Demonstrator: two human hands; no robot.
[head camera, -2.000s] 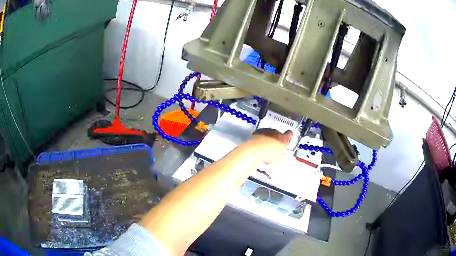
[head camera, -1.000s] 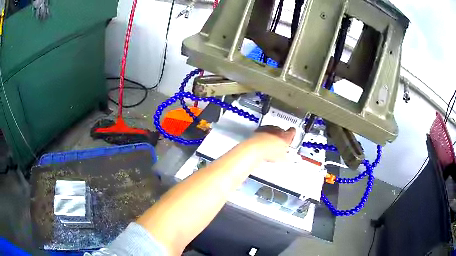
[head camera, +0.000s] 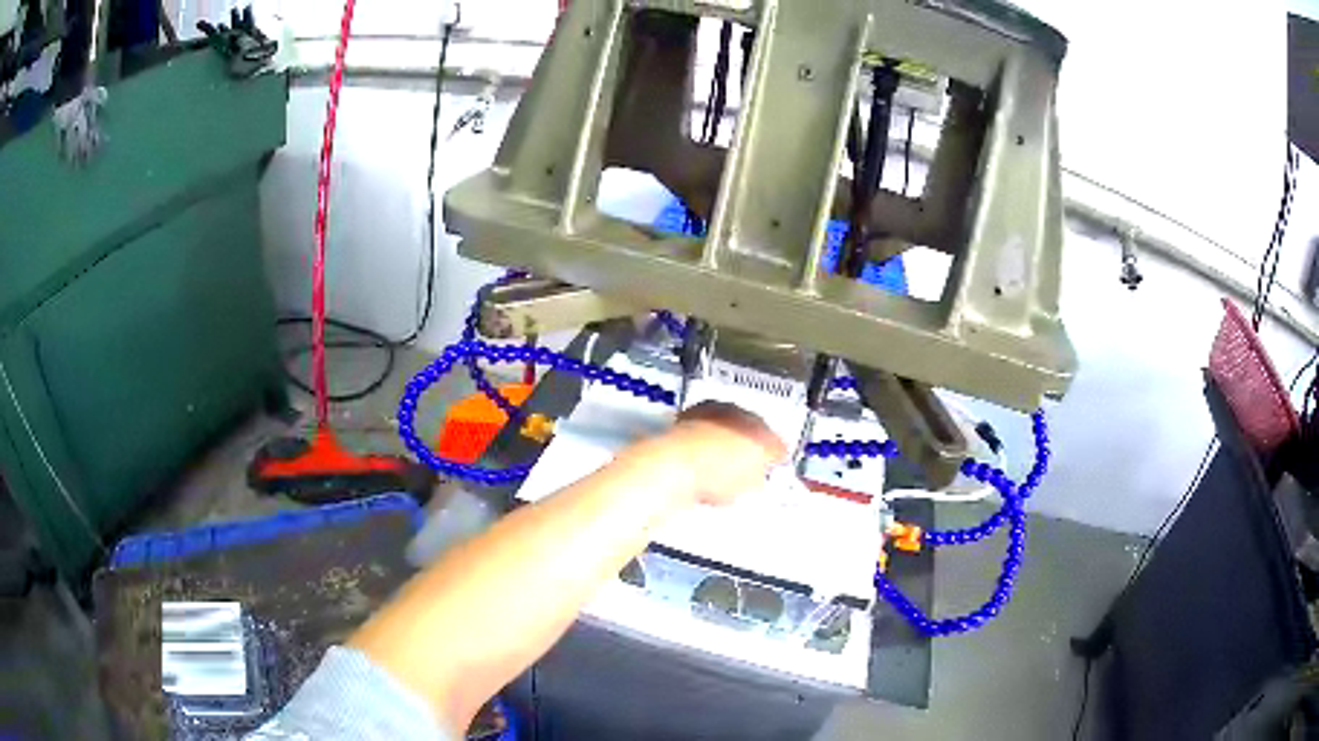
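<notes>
A pale housing (head camera: 752, 382) with a row of slots lies at the fixture on the white machine table (head camera: 593, 443), under the machine head. My left hand (head camera: 728, 452) reaches in from the lower left, its fingers curled over the near part of the housing. The fingertips and the covered part of the housing are hidden. My right hand is not in view. A small stack of silvery housings (head camera: 207, 651) sits on the dirty board (head camera: 130, 615) at the lower left.
The olive-grey machine head (head camera: 767, 290) overhangs the table. Blue beaded hoses (head camera: 1013, 543) with orange fittings loop on both sides. A green cabinet (head camera: 145, 290), red-handled broom (head camera: 321, 456) and orange dustpan (head camera: 485, 421) stand left. A dark panel (head camera: 1215, 565) and red stool (head camera: 1251, 377) are at right.
The camera view has shifted, so the machine sits further left and the board lower in the picture. My left hand stays at the housing.
</notes>
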